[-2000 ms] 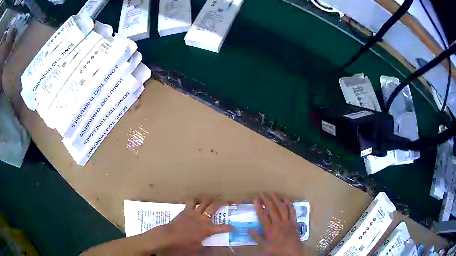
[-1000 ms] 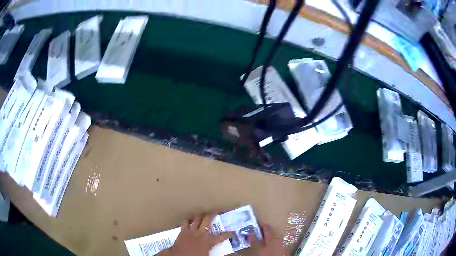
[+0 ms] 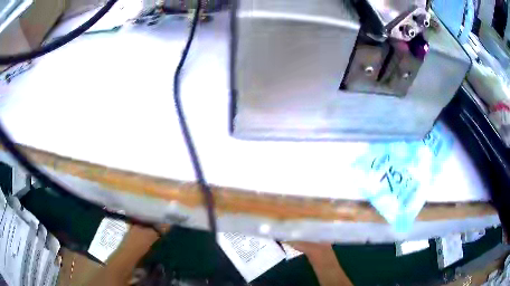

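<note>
A white printed leaflet [image 3: 250, 256] shows low in the middle, over the green belt. A smaller white printed sheet [image 3: 109, 238] lies at the lower left. My left hand [image 3: 130, 251] is a blurred skin-coloured shape at the bottom left, just right of the smaller sheet. My right hand [image 3: 324, 262] is a blurred, cut-off shape at the bottom, right of the leaflet and close to its right edge. The fingers of both hands cannot be made out, and neither can any grip.
Waiting cartons [image 3: 21, 246] overlap at the left edge. A white, wood-edged shelf [image 3: 123, 117] bears a metal machine housing [image 3: 296, 78] and a light blue printed packet [image 3: 397, 181]. Cables hang across. White packs [image 3: 450, 249] show on the green conveyor belt [image 3: 369, 265] at the lower right.
The view has swung up to the shelf and housing. The hands, seen before on the clear pack and leaflet, now show apart at the bottom edge. The clear pack is no longer distinguishable.
</note>
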